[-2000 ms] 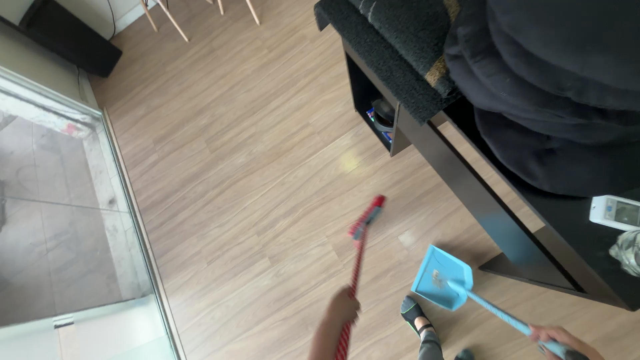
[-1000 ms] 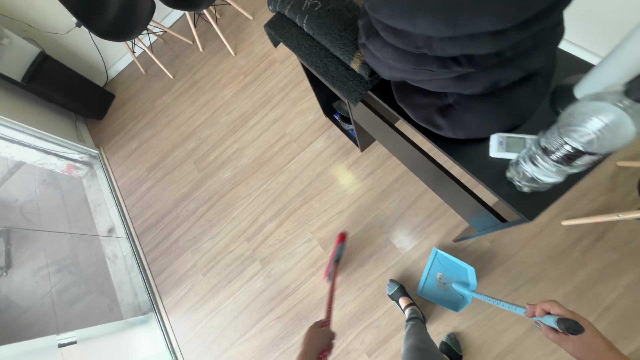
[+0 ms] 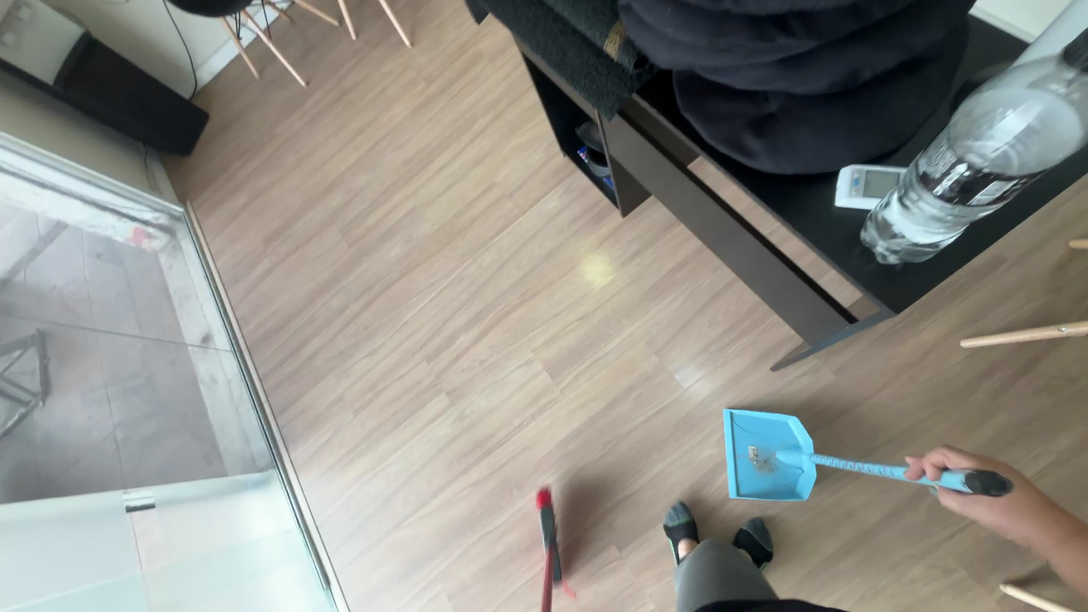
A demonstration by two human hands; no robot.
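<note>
A light-blue long-handled dustpan lies on or just over the wood-look floor at the lower right, with some dust and small debris in its pan. My right hand grips its handle near the black end. At the bottom centre, left of my feet, is a broom with a red and grey head, slightly blurred; its red handle runs out of the bottom edge. My left hand is out of view, so its hold on that handle cannot be seen.
A black desk at the upper right bears dark stacked cushions, a clear plastic bottle and a small white device with a display. A glass sliding door borders the left. Wooden chair legs stand at the top left.
The broom head has moved from beside the desk, ahead of my feet, down to the left of them. My left hand has left the view. The dustpan stays in my right hand.
</note>
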